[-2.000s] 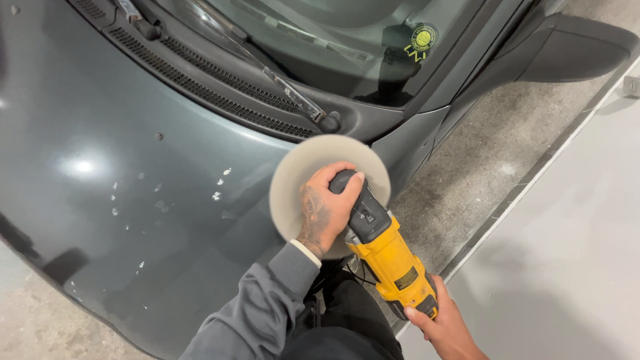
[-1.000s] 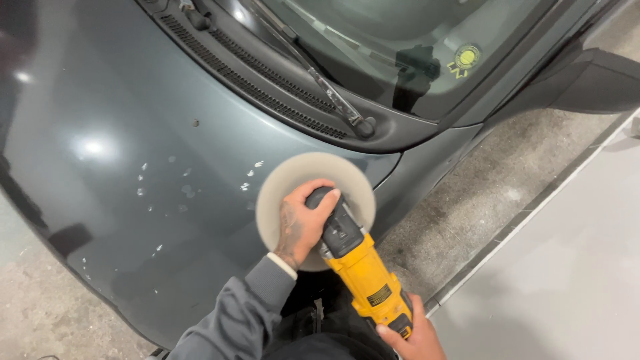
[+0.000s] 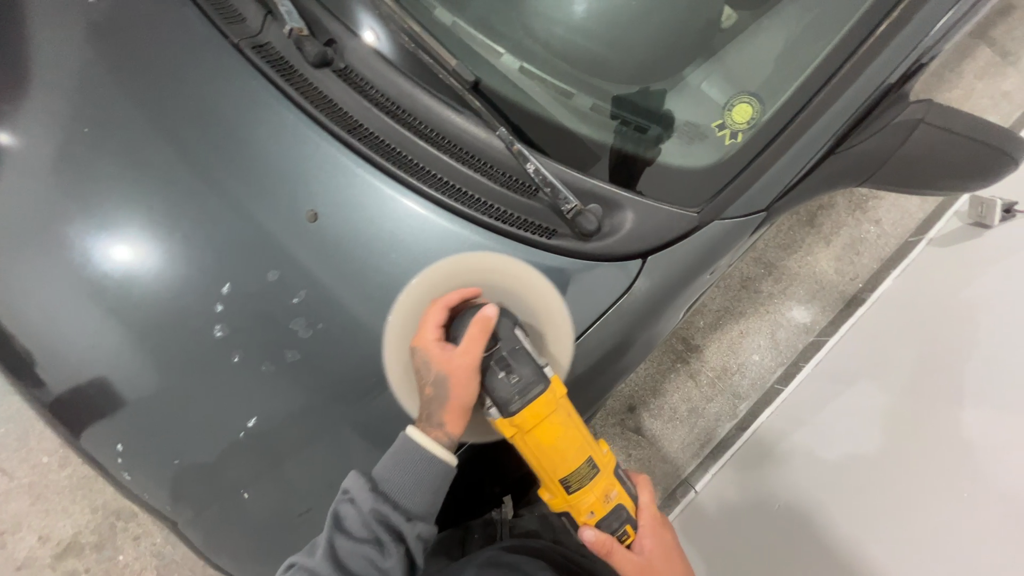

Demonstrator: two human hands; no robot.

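A yellow and black rotary polisher lies diagonally across the lower middle of the head view. My left hand grips its black head, thumb and fingers on either side. Around the rear of its yellow body my right hand is closed, at the bottom. Under the head, a round pale buffing pad is blurred at its face and rests over the rear corner of the dark grey car hood, near the fender seam. White chips or spots mark the paint left of the pad.
Beyond the pad are the black cowl grille, a wiper arm and the windshield with a yellow sticker. The side mirror juts out at the right. Concrete floor and a pale wall or panel border the car's side.
The polisher and both hands have shifted along the hood's rear corner, the left hand still on the head and the right on the rear body. The view has shifted somewhat.
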